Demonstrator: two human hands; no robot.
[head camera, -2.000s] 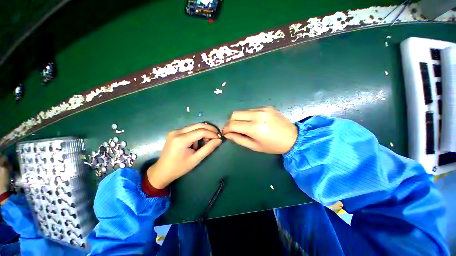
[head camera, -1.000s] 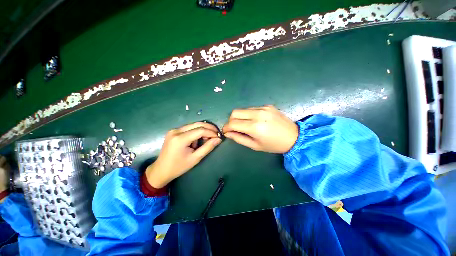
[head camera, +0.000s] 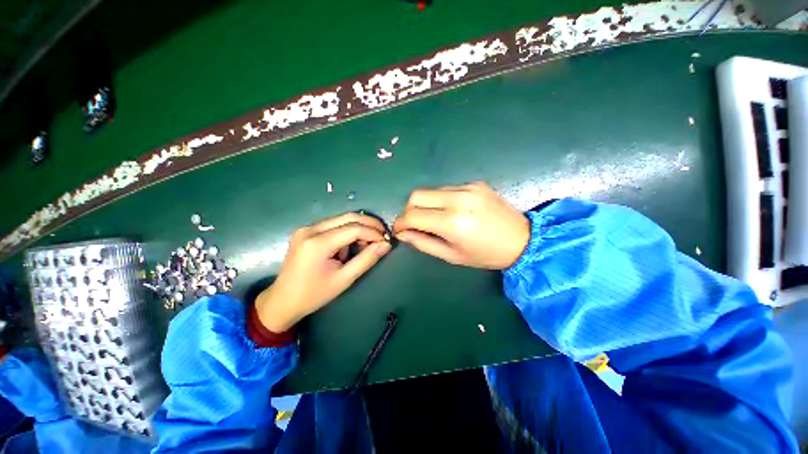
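My left hand (head camera: 323, 264) and my right hand (head camera: 465, 226) meet at the fingertips over the middle of the bench. Both pinch a small dark part (head camera: 390, 234) between them; most of it is hidden by the fingers, so I cannot tell exactly what it is. A pile of small silver components (head camera: 197, 273) lies loose to the left of my left hand. A stack of clear component trays (head camera: 87, 328) with rows of dark-and-silver parts stands farther left.
A thin black tool (head camera: 378, 348) lies near the front edge. A white foam tray (head camera: 742, 168) with black strips stands at right. Behind the chipped rail (head camera: 301, 111), phone half-assemblies (head camera: 97, 110) lie on the green belt. A neighbour's blue sleeve (head camera: 31, 386) shows at far left.
The phone half-assembly at the top has moved up almost out of view. Those at upper left have shifted slightly right. My hands stay pinched together in nearly the same place.
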